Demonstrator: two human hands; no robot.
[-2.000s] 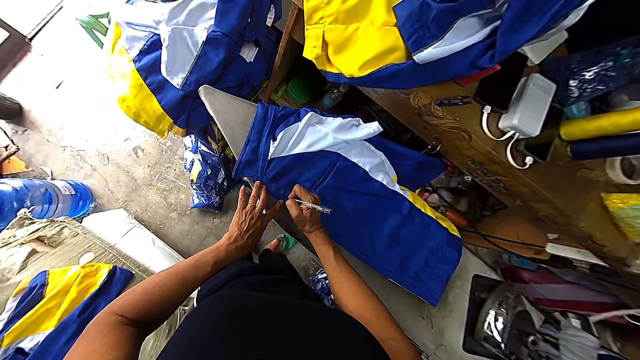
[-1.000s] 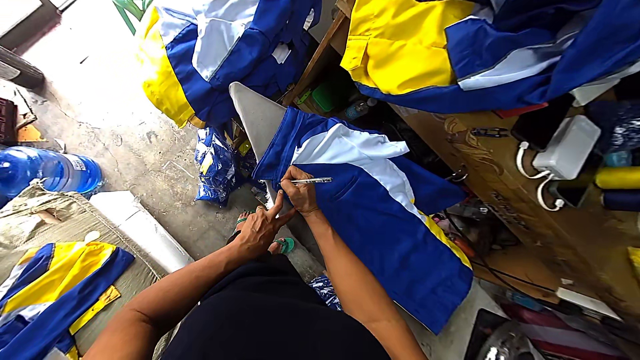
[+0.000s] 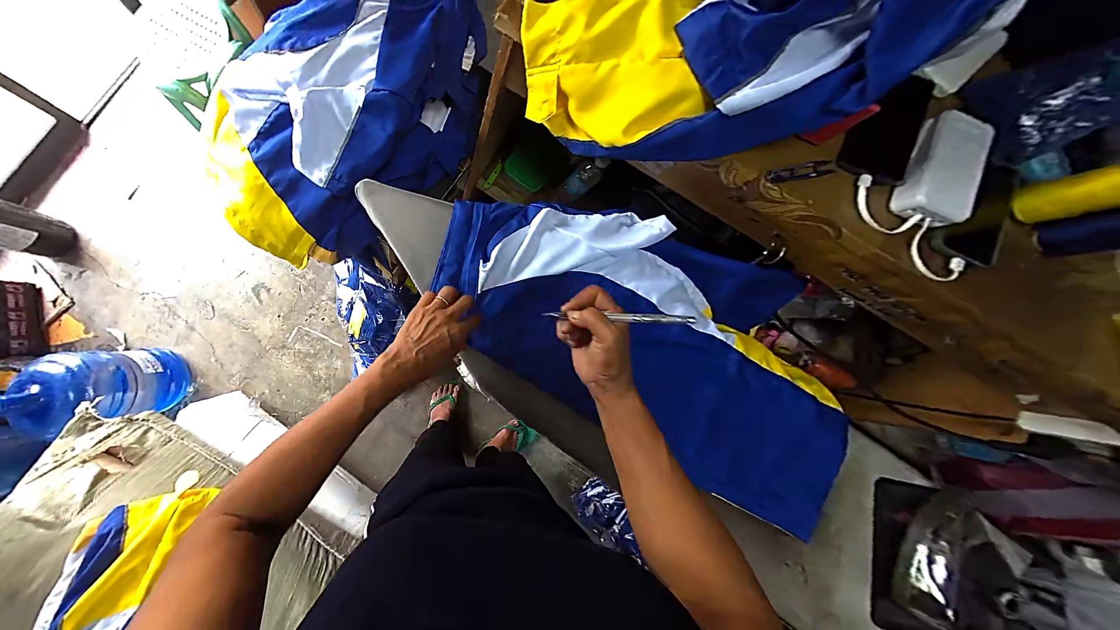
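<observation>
A blue garment (image 3: 700, 411) with white and yellow panels lies spread over a grey ironing board (image 3: 407, 223). My left hand (image 3: 435, 332) rests at the garment's left edge, its fingertips on the blue cloth beside the waistband-like end; whether they pinch it I cannot tell. In my right hand (image 3: 597, 337) is a slim silver pen (image 3: 652, 318), held a little above the middle of the blue cloth with its thin tip pointing left toward my left hand.
Piled garments (image 3: 324, 114) hang beyond the board's pointed end. More lie on a wooden cabinet (image 3: 752, 192) with a white power bank (image 3: 943, 166) and cables. At left are a large blue water bottle (image 3: 105, 389) and a sack (image 3: 70, 490). An iron (image 3: 962, 560) sits at lower right.
My right hand with the pen has moved away from my left hand, off the garment's left edge. A second ago the two hands were together there.
</observation>
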